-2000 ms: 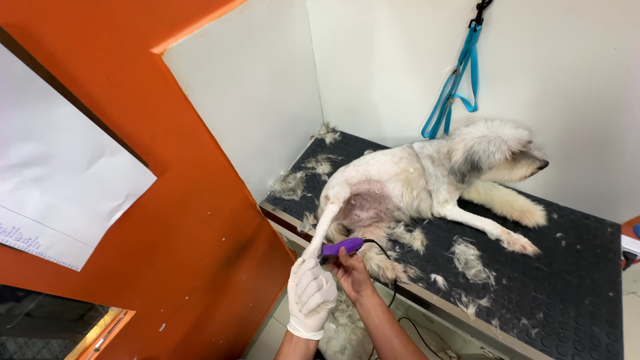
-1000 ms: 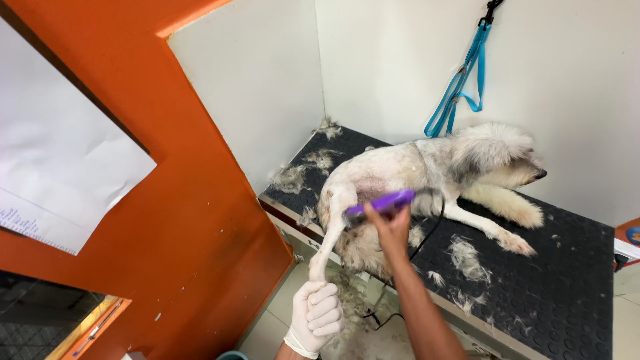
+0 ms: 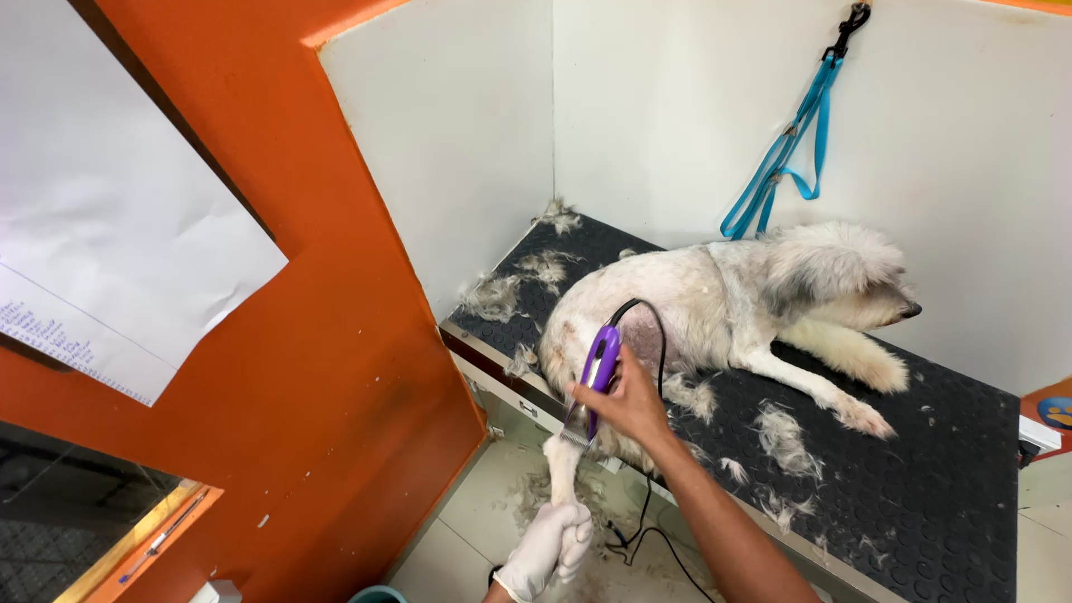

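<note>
A white and grey dog (image 3: 670,285) lies on a black rubber-topped grooming table (image 3: 946,469), its head toward the right. My left hand (image 3: 548,544), in a white glove, is closed around the lower end of the dog's hind leg (image 3: 561,469), past the table's near edge. Bare, my right hand (image 3: 624,398) grips a purple corded hair clipper (image 3: 600,360). The clipper points down, with its blade end at the leg's hock. Its black cord loops up over the dog's belly. The dog's other hind leg is partly hidden behind my right hand.
Clumps of cut fur (image 3: 785,440) lie on the table and the tiled floor. A blue leash (image 3: 779,159) hangs on the white wall. An orange partition (image 3: 335,335) with a paper sheet (image 3: 109,193) stands at left. A power cord (image 3: 645,536) trails below the table.
My right hand has moved the clipper from the dog's thigh down to the hock, and turned it from sideways to pointing down. My left hand still holds the leg.
</note>
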